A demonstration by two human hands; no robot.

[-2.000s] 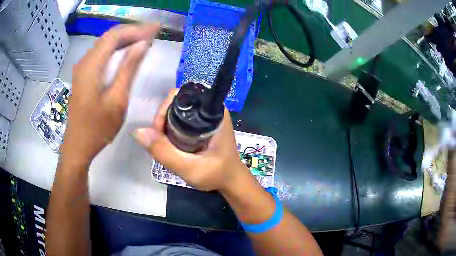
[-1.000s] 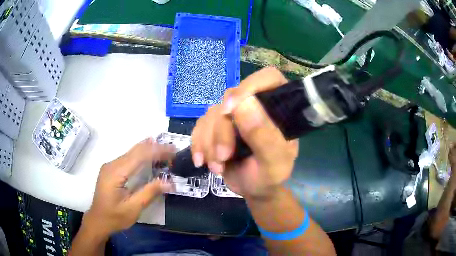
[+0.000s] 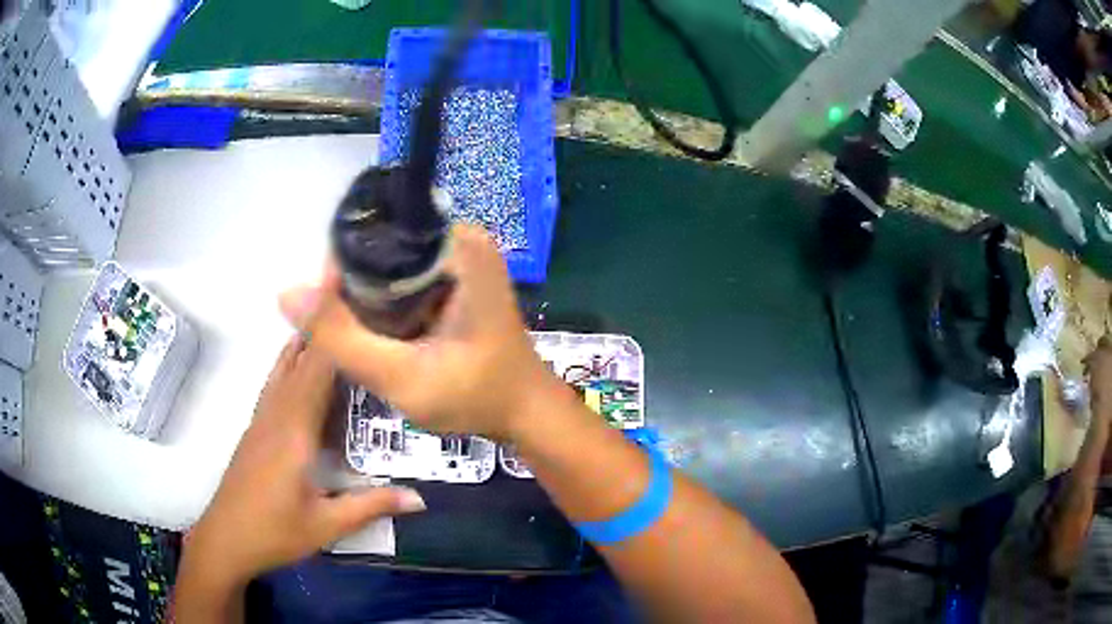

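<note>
My right hand (image 3: 427, 354) is closed around the black electric screwdriver (image 3: 393, 238), which stands nearly upright over the left housing half (image 3: 421, 453); its tip is hidden by my hand. A second white housing half (image 3: 622, 356) with a green circuit board lies beside it on the dark green mat. My left hand (image 3: 293, 469) is at the left edge of the left housing, thumb apart near its lower side. Its fingertips are hidden behind my right hand, so whether it holds anything cannot be told.
The blue screw bin (image 3: 540, 183) with tiny silver screws is behind the housings. White stacked housings (image 3: 73, 134) stand at far left. Another housing with a board (image 3: 128, 347) lies on the white sheet. An upright black tool (image 3: 857, 201) and a black strap (image 3: 997, 305) are at right.
The screwdriver has swung from tilted right to nearly upright, and my right hand has moved left. My left hand has moved slightly down and stays at the left housing's edge.
</note>
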